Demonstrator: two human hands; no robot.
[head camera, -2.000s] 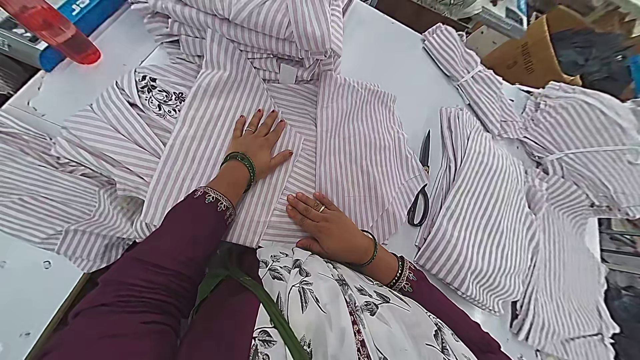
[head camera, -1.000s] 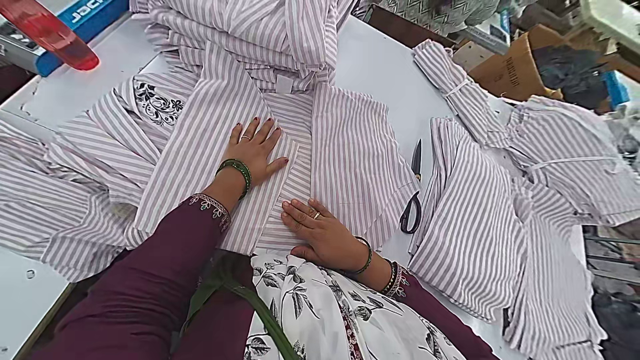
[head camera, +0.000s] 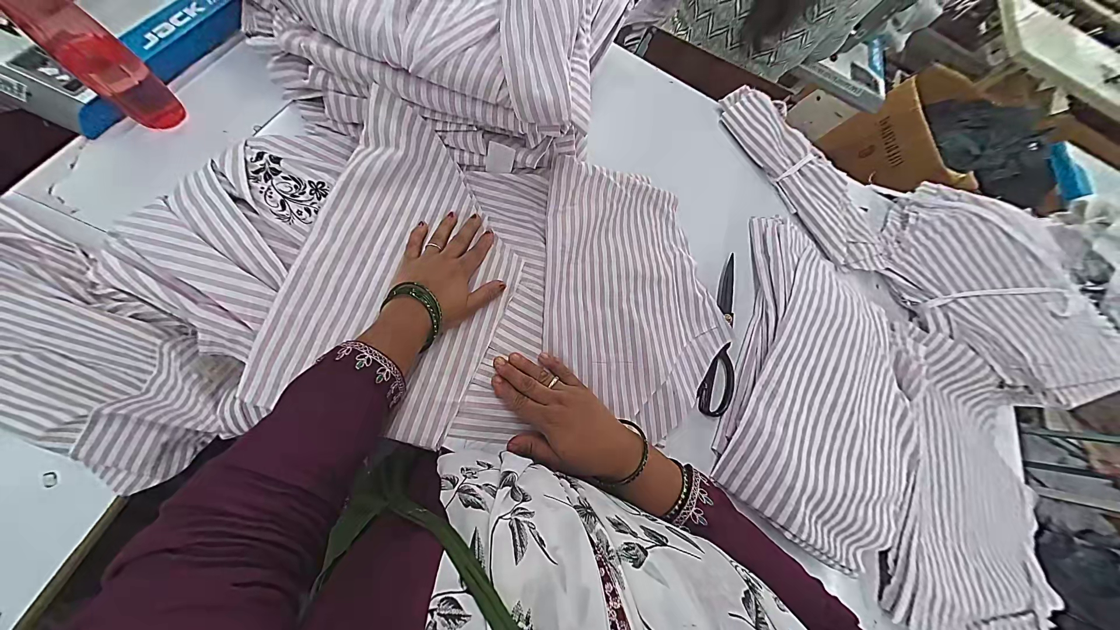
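A striped fabric piece (head camera: 612, 262), white and mauve, lies spread on the white table before me, its left part folded over with slanting stripes. My left hand (head camera: 451, 267) rests flat on that folded part, fingers apart. Lower down, my right hand (head camera: 564, 420) lies palm down on the fabric near its front edge, fingers close together. Neither hand grips anything. Black-handled scissors (head camera: 717, 376) lie just right of the cloth, partly covered by it. Beyond my hands is a heap of striped fabric (head camera: 437, 61); at the left lies a striped piece with black floral embroidery (head camera: 289, 188).
Folded striped fabric (head camera: 814, 394) and tied striped bundles (head camera: 796, 175) cover the table's right side. A cardboard box (head camera: 892, 140) with dark material stands behind them. At the upper left are a sewing machine (head camera: 166, 35) and a red object (head camera: 114, 70).
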